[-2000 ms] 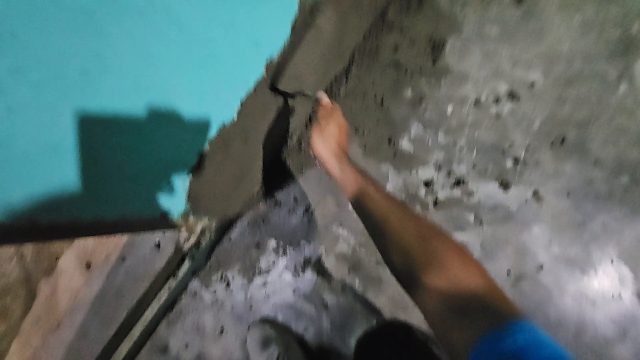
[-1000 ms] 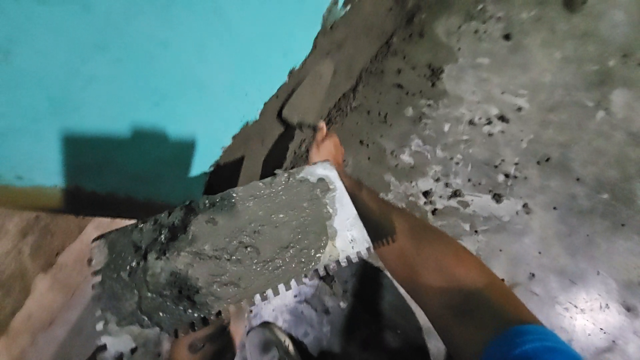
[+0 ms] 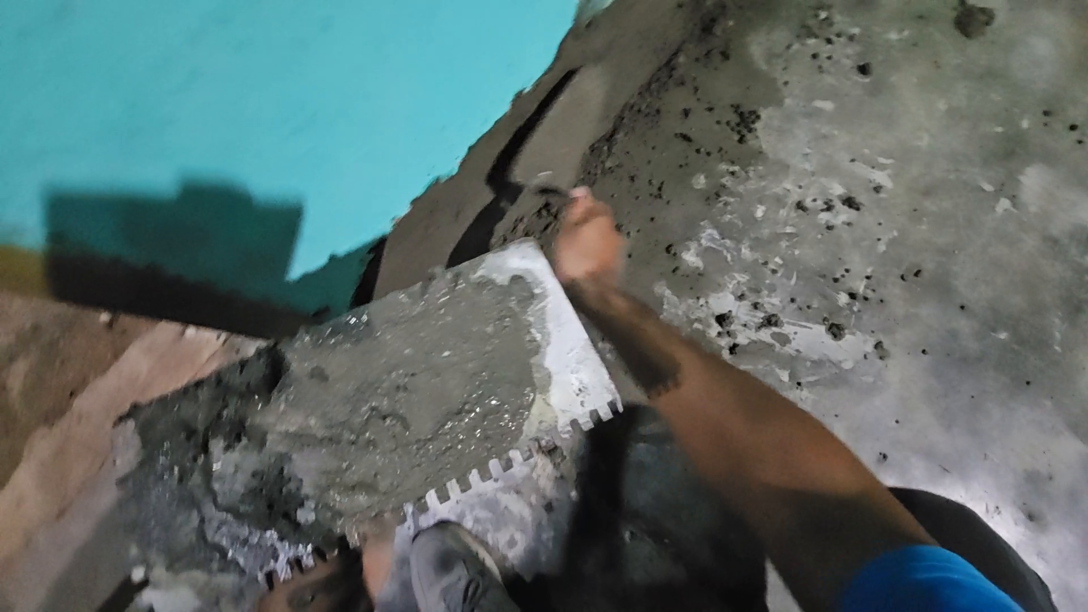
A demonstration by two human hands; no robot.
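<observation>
My right hand (image 3: 588,238) is closed around the handle of a trowel (image 3: 565,119), whose blade lies against a band of wet mortar (image 3: 425,229) along the foot of the turquoise wall. Below and left of it, a notched trowel (image 3: 578,357) bears a thick load of wet mortar (image 3: 408,374), its toothed edge facing my feet. Under the near edge of that notched trowel, part of my left hand (image 3: 323,586) shows; its grip is hidden beneath the plate.
A turquoise wall (image 3: 297,102) rises at the upper left, with a dark shadow on it. Rough grey concrete floor (image 3: 892,255), dotted with mortar crumbs, spreads to the right. My shoe (image 3: 455,565) is at the bottom, and bare brownish ground (image 3: 68,382) lies at the left.
The loaded notched trowel, out of view two seconds ago, has come in from the lower left. My right hand still has the trowel at the mortar band.
</observation>
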